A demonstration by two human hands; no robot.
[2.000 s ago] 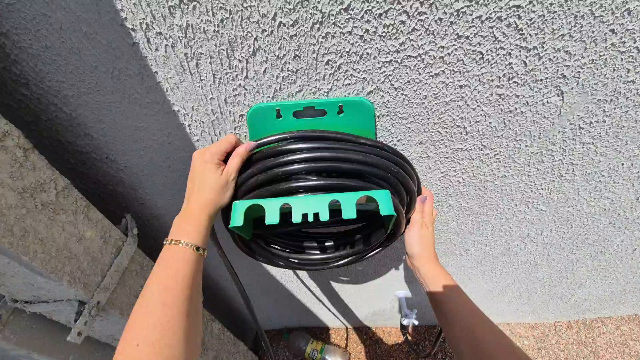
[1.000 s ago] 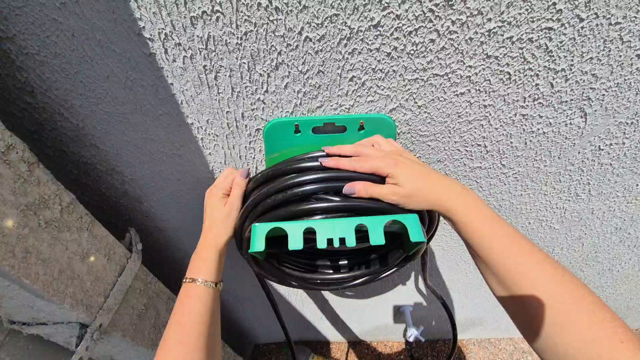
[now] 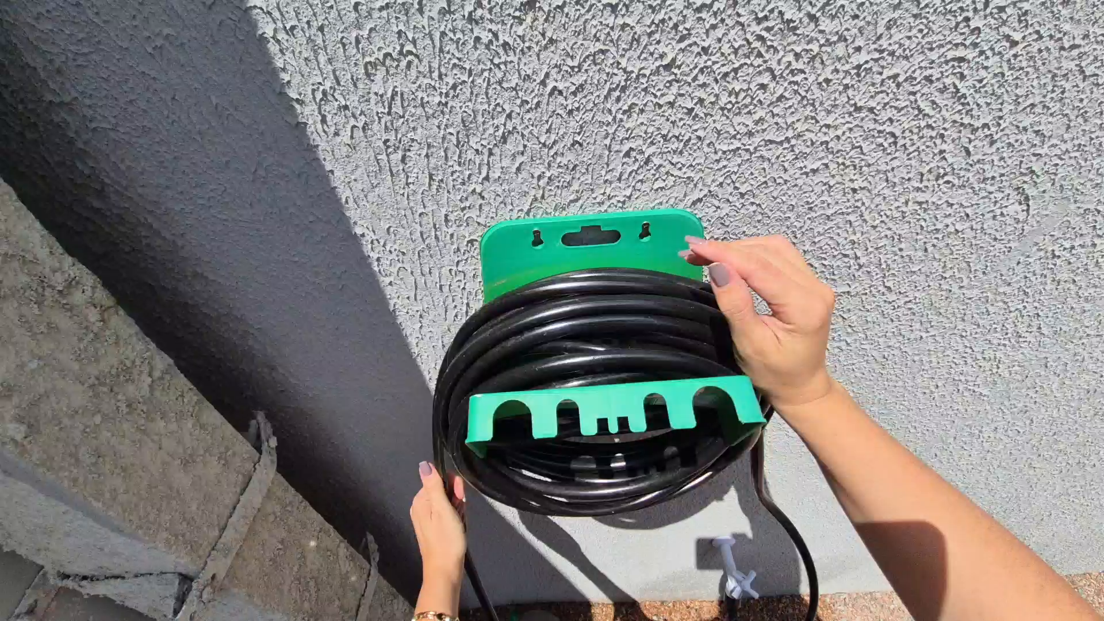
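A green hose hanger (image 3: 595, 259) stands against the grey textured wall, with a black garden hose (image 3: 604, 332) coiled around it in several loops. Low on the coil's left side, my left hand (image 3: 440, 522) has its thumb and fingers around a strand of the hose. My right hand (image 3: 772, 310) is raised at the upper right of the coil, its fingers loosely bent near the hanger's back plate; whether it touches the hose cannot be told. Two hose lengths hang below the coil, one on each side.
A white tap (image 3: 733, 569) sits low on the wall below the coil, above reddish gravel (image 3: 854, 606). Rough concrete blocks (image 3: 112, 379) rise at the left, with a deep shadow between them and the wall.
My left hand has moved down the coil's left side. My right hand was at the coil's right side, then lay on top of the loops, and is now lifted at the upper right.
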